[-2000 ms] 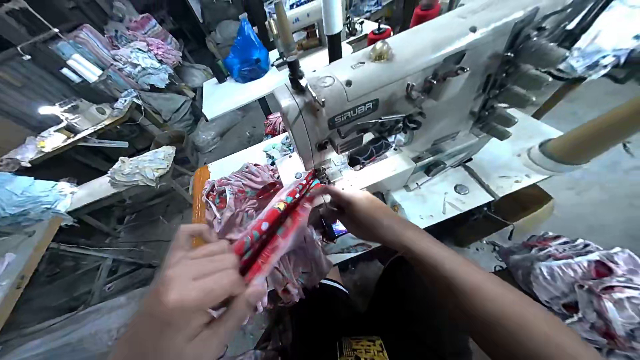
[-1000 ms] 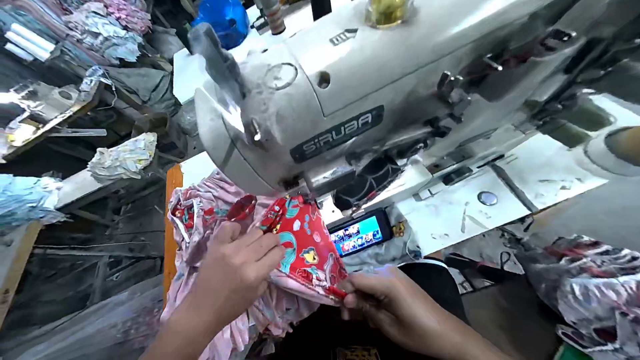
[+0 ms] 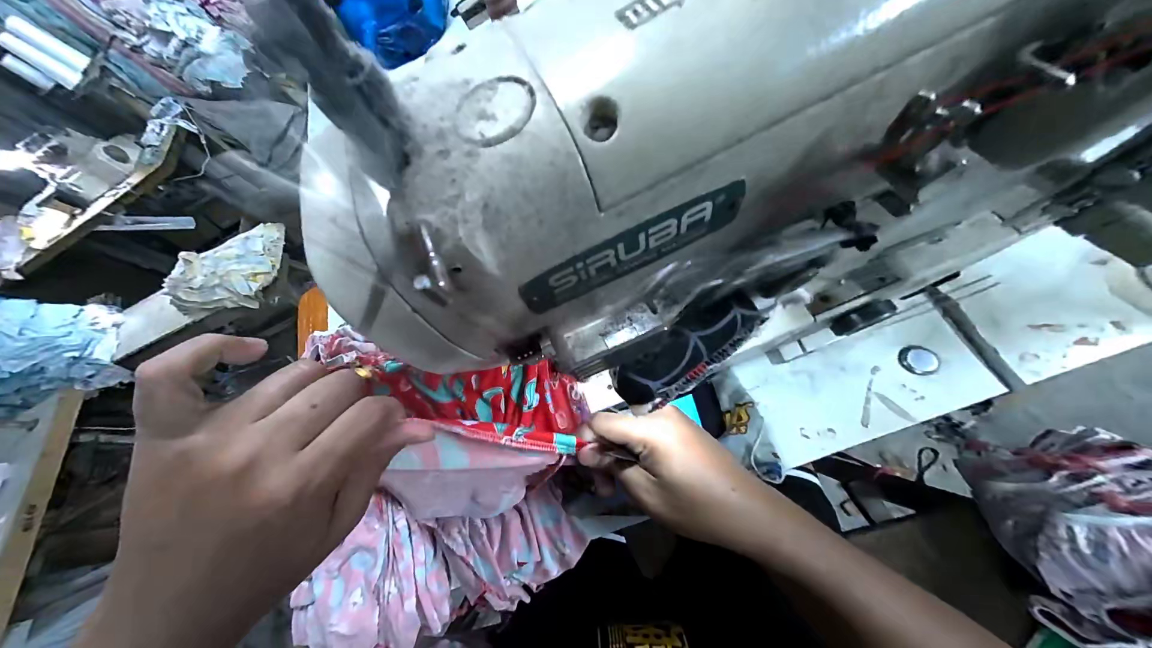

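A red printed fabric piece [image 3: 504, 396] with a pale pink reverse lies beneath the head of a Siruba sewing machine [image 3: 630, 243]. My right hand [image 3: 675, 468] pinches the right end of its stitched edge between thumb and fingers. At the left, my left hand [image 3: 261, 459] is spread over the fabric's left part, index finger raised; whether its other fingers grip the cloth cannot be told. Gathered pink printed fabric [image 3: 432, 567] hangs below the piece. The machine head hides the needle area.
The white machine table [image 3: 864, 387] extends to the right, with a bundle of fabric [image 3: 1080, 522] beyond it at lower right. A blue plastic bag [image 3: 391, 27] is behind the machine. Light blue cloth [image 3: 54, 351] and a yellowish cloth stack [image 3: 229, 270] lie at left.
The view has moved much closer to the machine. The red fabric, held up between both hands two seconds ago, is now at the machine head, and its pale reverse is folded into view.
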